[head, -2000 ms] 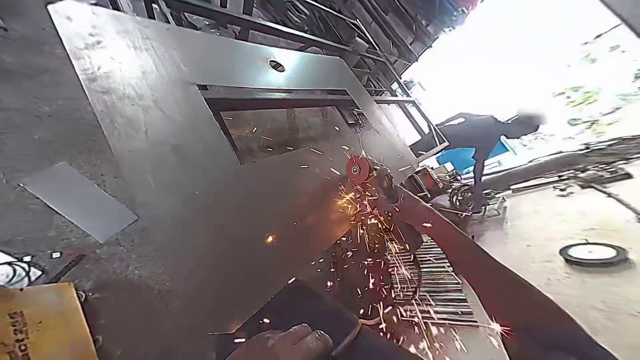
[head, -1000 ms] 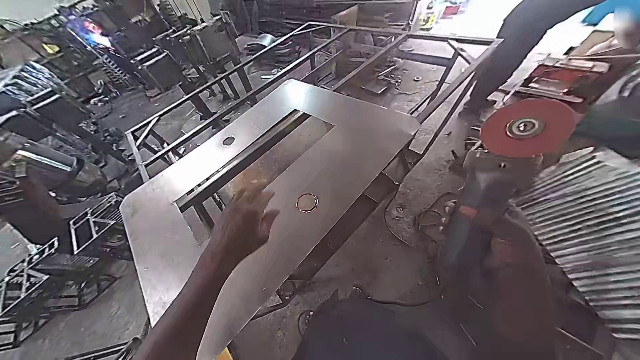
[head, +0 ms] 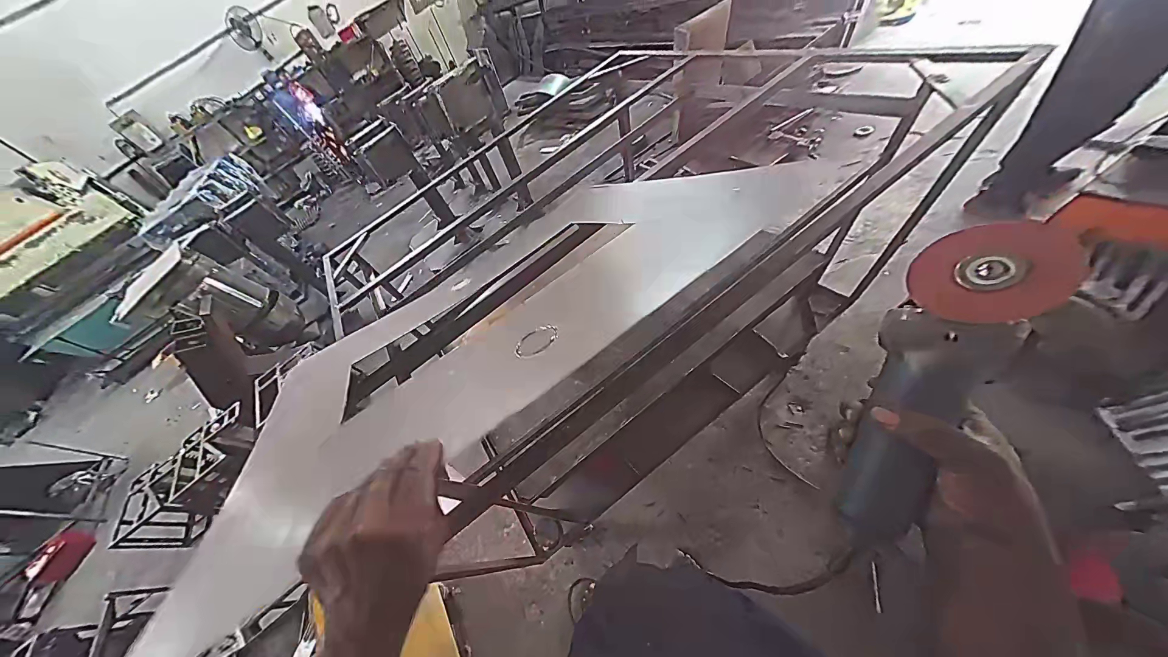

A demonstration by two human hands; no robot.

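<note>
My right hand (head: 958, 484) holds an angle grinder (head: 899, 438) upright at the right; its red disc (head: 940, 283) faces me, and a cable hangs from its lower end. My left hand (head: 379, 538) grips the near edge of a sheet metal panel (head: 675, 265), fingers curled over it. The panel has a long rectangular cutout and a small ring-shaped cut mark. It lies tilted on a welded steel frame (head: 630, 383), whose dark bars show along the panel's near side.
A long steel tube frame (head: 967, 114) extends behind the panel. Metal stands (head: 383, 146) fill the upper left, near a bright welding glow (head: 306, 105). A person's leg (head: 1058, 100) is at the upper right. The grinder cable (head: 776, 584) crosses the floor.
Sparks flew from the grinder at the panel two seconds ago; none show there now. The grinder is held off to the right. My left hand has moved from over the panel to its near edge.
</note>
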